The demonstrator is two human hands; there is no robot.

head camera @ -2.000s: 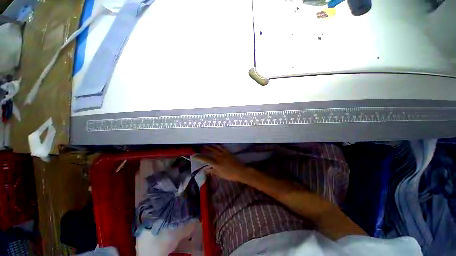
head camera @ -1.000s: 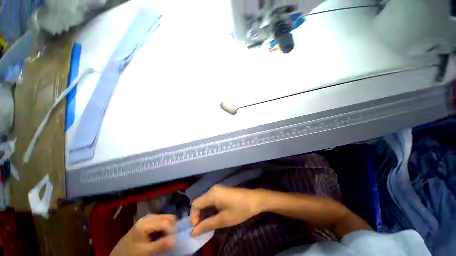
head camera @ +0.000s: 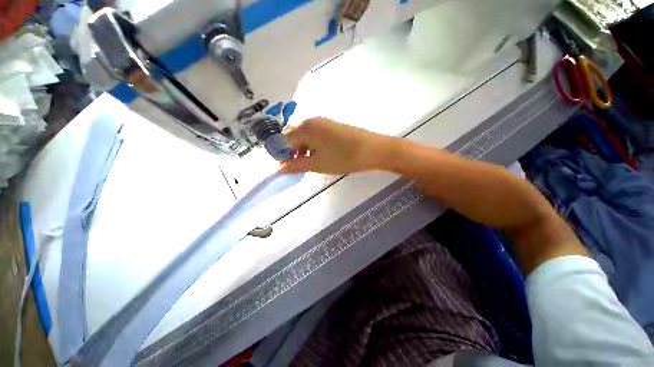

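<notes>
A long pale blue strip (head camera: 208,247) runs diagonally over the white sewing table from the lower left edge up to the needle area. My right hand (head camera: 323,147) pinches its upper end beside the dark knurled knob (head camera: 275,136), below the machine head (head camera: 172,36). The fingertips and knob hide the exact end of the strip. The presser foot cannot be made out clearly. My left hand is not in view; the strip's lower end runs out of the picture at the bottom left.
More pale blue strips (head camera: 75,244) lie on the table's left. A thin white tape (head camera: 27,308) hangs at the left edge. White scraps (head camera: 25,100) are heaped at the upper left. Scissors (head camera: 582,77) lie at the right end. Blue-grey cloth (head camera: 574,193) is heaped at the right, beyond my lap.
The view has swung toward the machine head. My right hand has moved from above the lap up to the needle area with a strip. My left hand has left the picture.
</notes>
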